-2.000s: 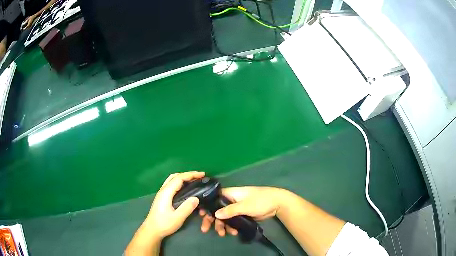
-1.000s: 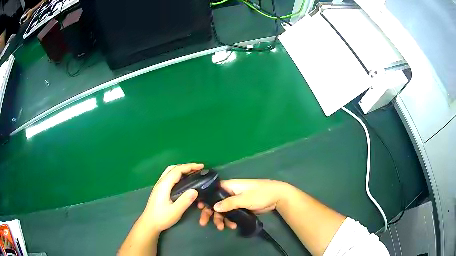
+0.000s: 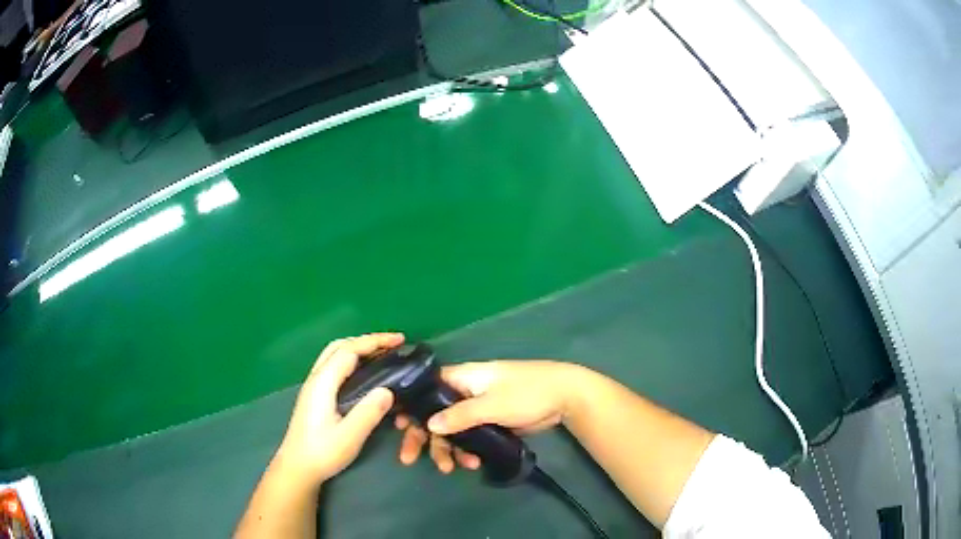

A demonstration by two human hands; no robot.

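A black handheld barcode scanner is held in both of my hands over the near edge of the green belt and the dark green bench mat. My left hand is closed around the scanner's rounded head, its thumb on top. My right hand grips the handle, its fingertips showing beneath. A black scanner cable runs from the bottom of the grip to the lower frame edge. The glossy green belt shows white light reflections.
Beyond the belt's pale rail stands a large black block, with dark reddish-brown boxes left of it. At right are a white sheet, a white box-shaped device and a thick white cable. An orange-and-white item lies lower left.
The view has shifted a little, so the belt, black block and white device sit slightly higher and further left. Both hands keep the same hold on the scanner.
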